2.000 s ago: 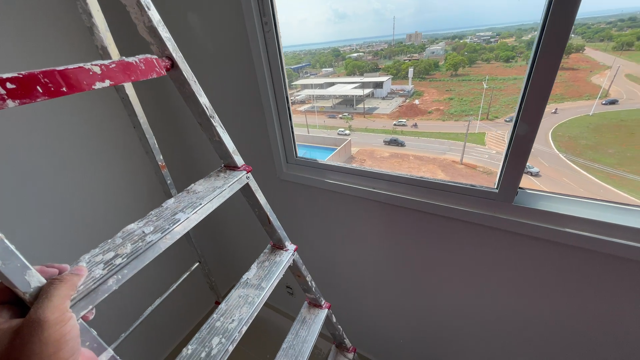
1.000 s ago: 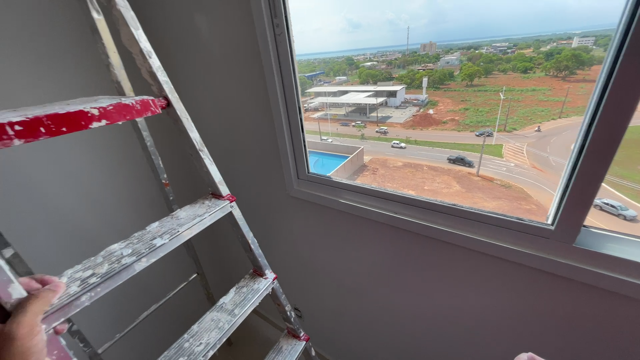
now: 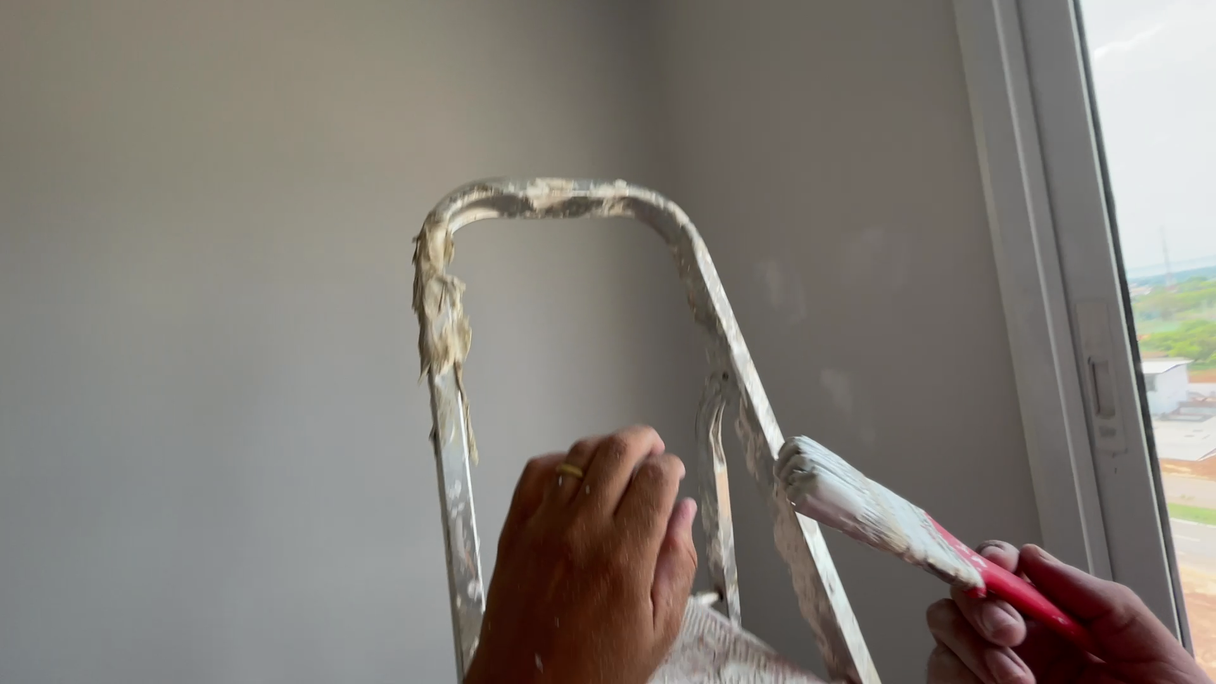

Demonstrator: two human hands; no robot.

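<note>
My right hand (image 3: 1054, 617) grips a paintbrush (image 3: 883, 522) by its red handle at the lower right. White paint coats the brush's bristles and ferrule, which point up and left, over the ladder's right rail in the view. My left hand (image 3: 594, 551), with a ring on one finger, is raised with curled fingers in front of the metal stepladder (image 3: 570, 198). Whether it holds anything is hidden by the back of the hand. Dried paint crusts the ladder's top hoop and left rail. A paint-spattered step (image 3: 722, 651) shows beneath my left hand.
Grey walls (image 3: 237, 332) meet in a corner behind the ladder. At the right stands a window frame (image 3: 1035, 285) with a latch (image 3: 1102, 389), and outside are a road and greenery far below. Pale patches mark the wall beside the window.
The view has swung up to the ladder's top hoop. My left hand, earlier at the side of a step, is now raised before the hoop. My right hand has come into view with the paintbrush.
</note>
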